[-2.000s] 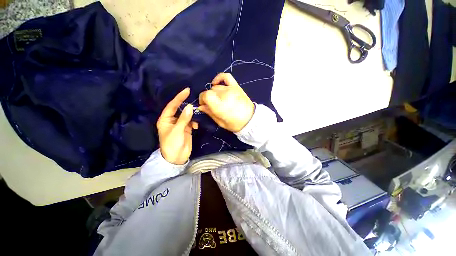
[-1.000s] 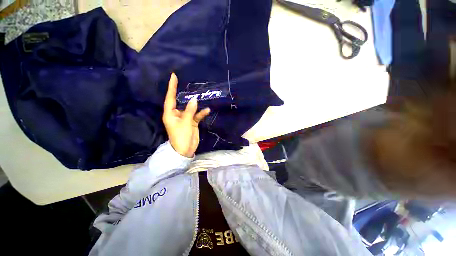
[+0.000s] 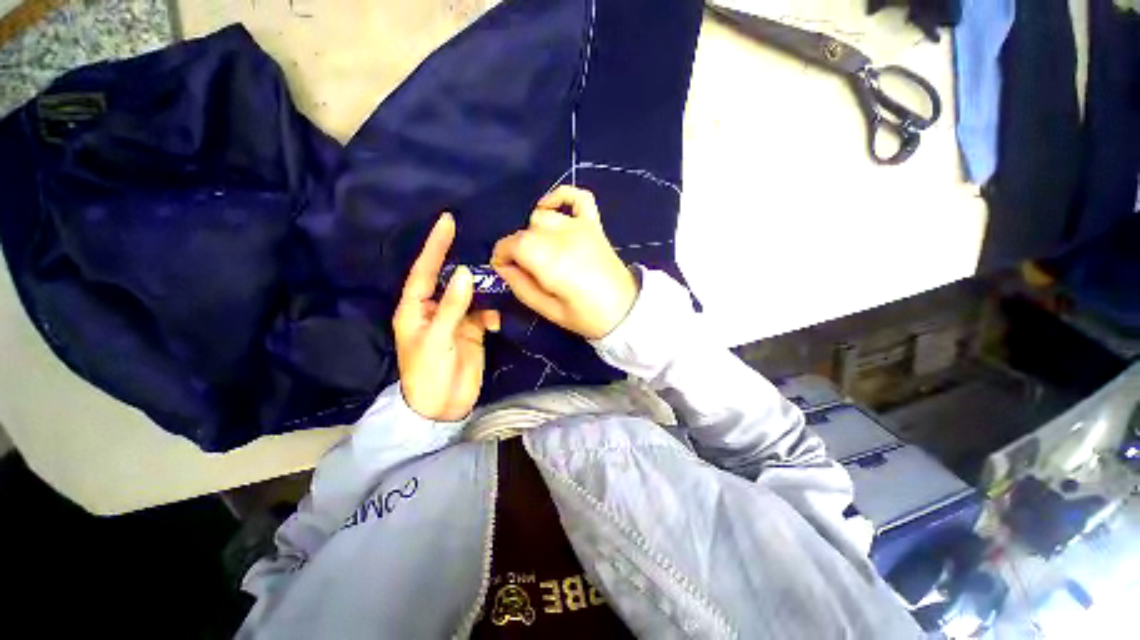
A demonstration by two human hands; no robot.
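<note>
The dark navy garment point(image 3: 463, 125) lies spread over the table, with white basting lines along its right panel. A small dark label with white script point(image 3: 480, 279) lies on it between my hands, partly covered. My left hand point(image 3: 438, 338) rests on the cloth, fingers spread, thumb and fingertips at the label's left end. My right hand point(image 3: 569, 269) is over the label's right end with fingertips pinched together; a needle is too small to make out. A pale thread runs near the right fingers.
Black-handled shears point(image 3: 875, 94) lie on the cream table point(image 3: 825, 213) at upper right. A light blue cloth point(image 3: 983, 88) and dark cloth pieces point(image 3: 1031, 138) lie at the right edge. A second label point(image 3: 73, 116) is at far left. Boxes point(image 3: 863, 456) stand below the table edge.
My right hand swung far out to the right, blurred, a second ago and is now back at the label. My left hand has stayed by the label.
</note>
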